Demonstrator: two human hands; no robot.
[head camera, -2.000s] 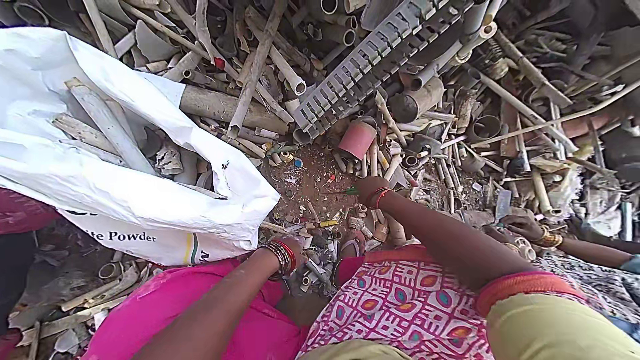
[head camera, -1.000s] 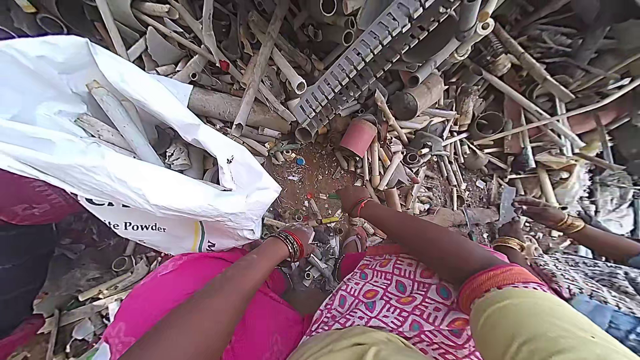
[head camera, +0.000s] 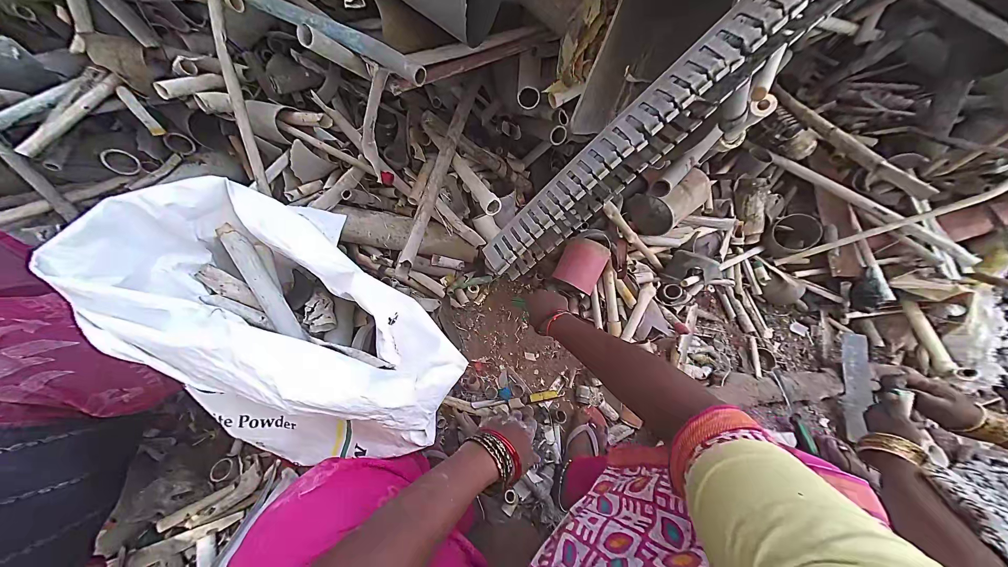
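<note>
My right hand (head camera: 545, 307), with a thin red band at the wrist, reaches to the bare soil beside a red pipe piece (head camera: 581, 265). A small green thing (head camera: 518, 302) shows at its fingertips; whether it is gripped cannot be told. My left hand (head camera: 508, 438), wearing bangles, is low over small plastic scraps (head camera: 504, 394), its fingers partly hidden. To its left stands an open white woven sack (head camera: 315, 386) holding pieces of pipe (head camera: 264, 279). A slotted grey plastic duct (head camera: 630, 142) slants down toward my right hand.
Heaps of scrap pipes (head camera: 441, 189) surround the patch of soil (head camera: 488, 331). At the right, another person's hands (head camera: 937, 402) are near a flat metal blade (head camera: 856, 386). A person in dark red cloth (head camera: 71, 354) is at the left edge, beside the sack.
My right hand has moved forward over the soil, closer to the red pipe piece and the end of the duct. The view has shifted. The left hand remains near the scraps.
</note>
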